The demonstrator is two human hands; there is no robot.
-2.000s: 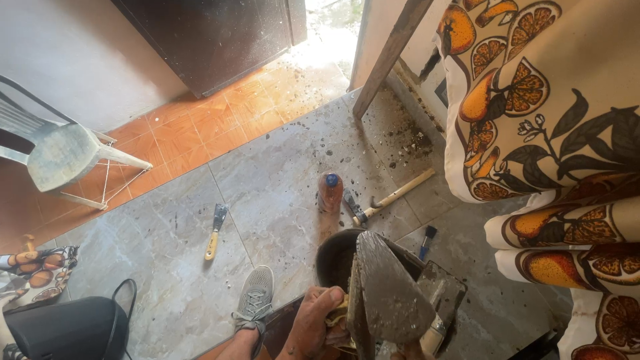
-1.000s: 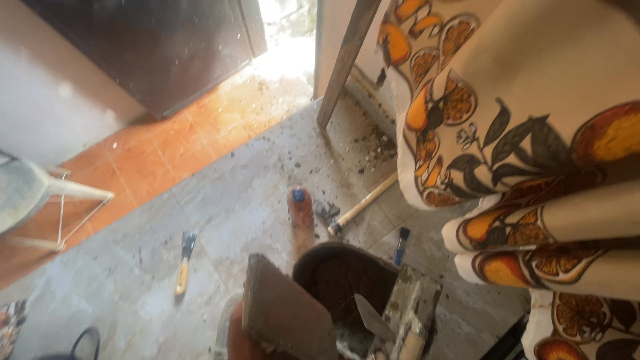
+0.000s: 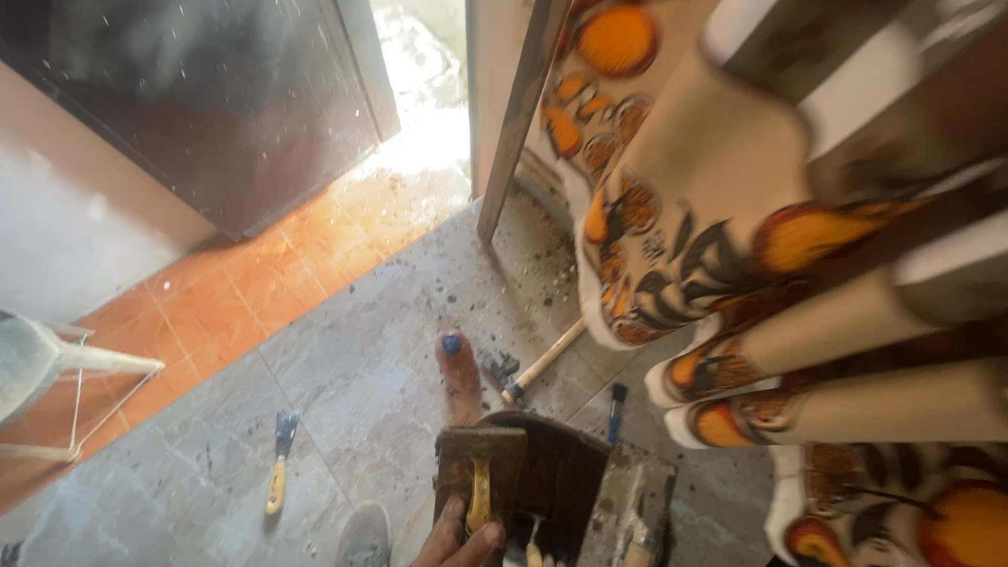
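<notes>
At the bottom centre, my left hand (image 3: pixel 461 539) grips the yellow handle of a rectangular plastering float (image 3: pixel 453 465), held over the left rim of a dark bucket (image 3: pixel 563 449). Only the fingertips of my right hand (image 3: pixel 553 561) show at the lower edge, around the wooden handle of a small trowel (image 3: pixel 534 550) inside the bucket. A mortar-coated rectangular tool (image 3: pixel 630 496) lies at the bucket's right side. Beyond the bucket is a wooden-handled hammer (image 3: pixel 551 361); a blue-handled brush (image 3: pixel 616 413) lies right of it. A putty knife (image 3: pixel 279 465) rests on the floor at left.
A bare foot (image 3: pixel 459 374) and a grey shoe (image 3: pixel 366 535) stand on grey tiles. Fruit-print curtains (image 3: pixel 677 213) hang at right, beside a wooden post (image 3: pixel 520 118). Debris (image 3: pixel 535 260) lies near it. A plastic chair (image 3: pixel 79 362) and dark door (image 3: pixel 228 102) are at left.
The broad grey trowel face seen two seconds ago no longer shows. My left hand's float has turned, showing its handle side over the bucket rim. The view has shifted, bringing the curtains closer.
</notes>
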